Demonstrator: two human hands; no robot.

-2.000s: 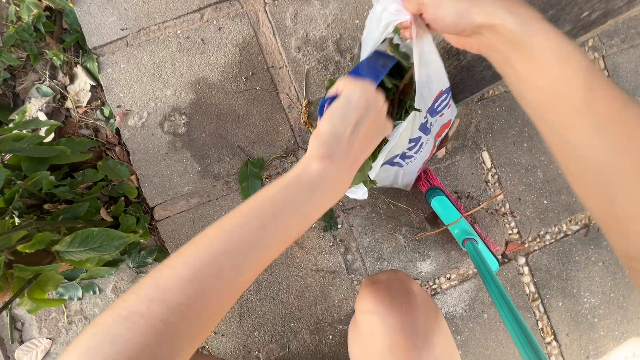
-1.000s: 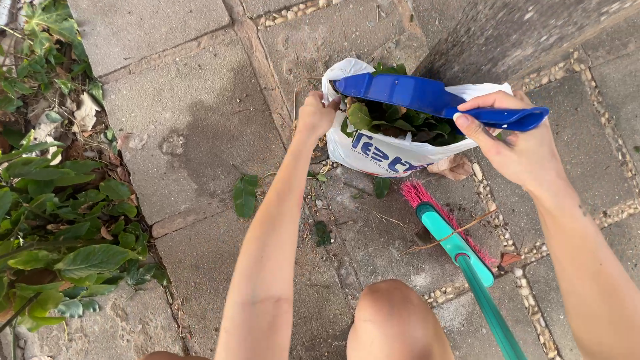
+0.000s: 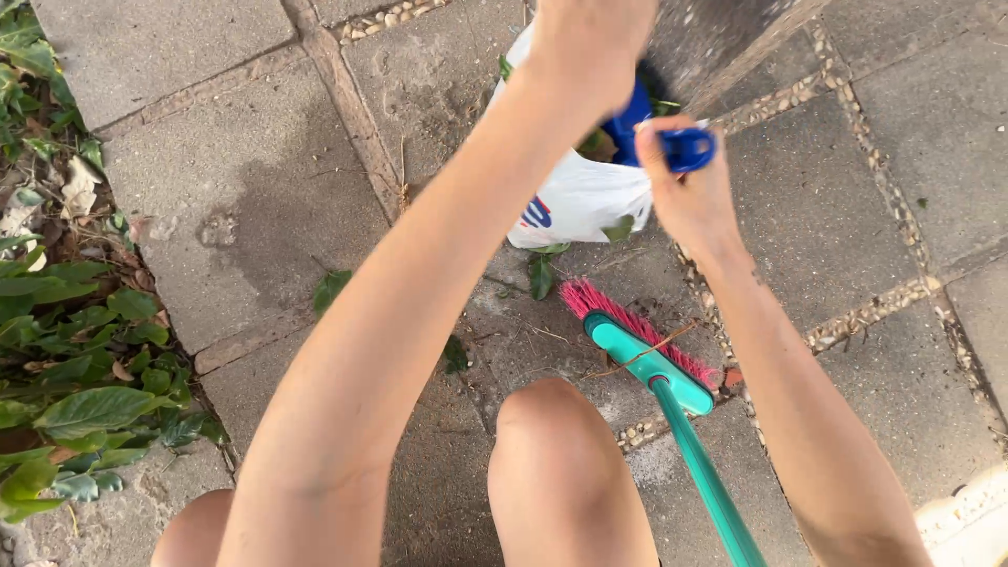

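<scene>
A white plastic bag (image 3: 587, 201) with blue and red print stands on the paving, leaves showing at its mouth. Inside the mouth lies a blue dustpan (image 3: 628, 118), partly hidden. My right hand (image 3: 689, 185) grips the dustpan's handle at the bag's right side. Over the bag's far side, at the top edge of the view, reaches my left hand (image 3: 594, 47); its fingers are hidden, so what it holds does not show. Below the bag lies a broom head (image 3: 650, 354) with pink bristles and a turquoise body.
Green plants (image 3: 87, 378) border the paving on the left. A rough block or post (image 3: 724, 39) rises just beyond the bag at upper right. Loose leaves (image 3: 541, 277) and a thin twig (image 3: 654, 348) lie about. The broom handle (image 3: 709, 480) runs toward my right knee's side.
My left hand has moved from the bag's left rim to its far side. The dustpan, lying across the bag's mouth a second ago, now sits down in it, with my right hand on its handle.
</scene>
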